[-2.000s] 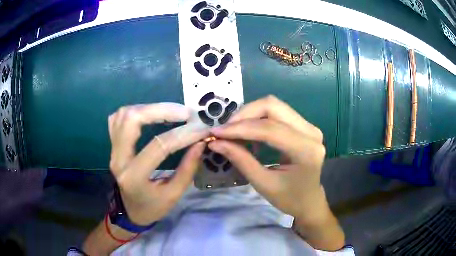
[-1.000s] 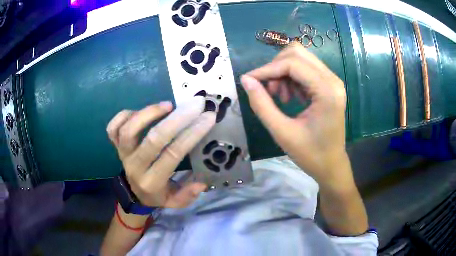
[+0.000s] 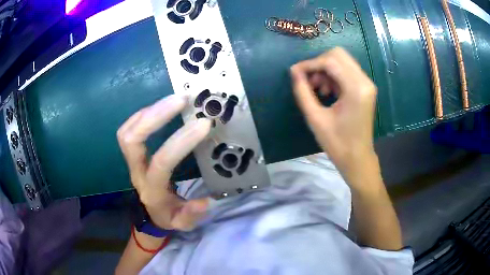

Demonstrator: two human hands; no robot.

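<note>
The silver-grey four-opening housing (image 3: 207, 94) lies slightly tilted across the green bench top, its near end by my clothing. My left hand (image 3: 166, 150) has whitish finger covers and spread fingers. Two fingertips rest on the housing beside its third opening from the far end, and the thumb is apart. My right hand (image 3: 336, 94) is above the bench, right of the housing, with thumb and index finger closed together. No ring shows at its blurred fingertips. A coil-like bunch of copper rings (image 3: 293, 27) lies beyond my right hand, with loose rings (image 3: 337, 26) beside it.
Two copper-coloured rods (image 3: 434, 70) lie on clear plastic film (image 3: 395, 59) at the right. More layered housings (image 3: 22, 150) stand at the far left. A black machine (image 3: 53, 43) with purple light is at the upper left. A person's sleeve (image 3: 11, 236) shows at the lower left.
My hands have parted from the pinch over the housing. My right hand has moved right, and my left fingers have lifted, uncovering the third opening. The housing now appears more tilted in view.
</note>
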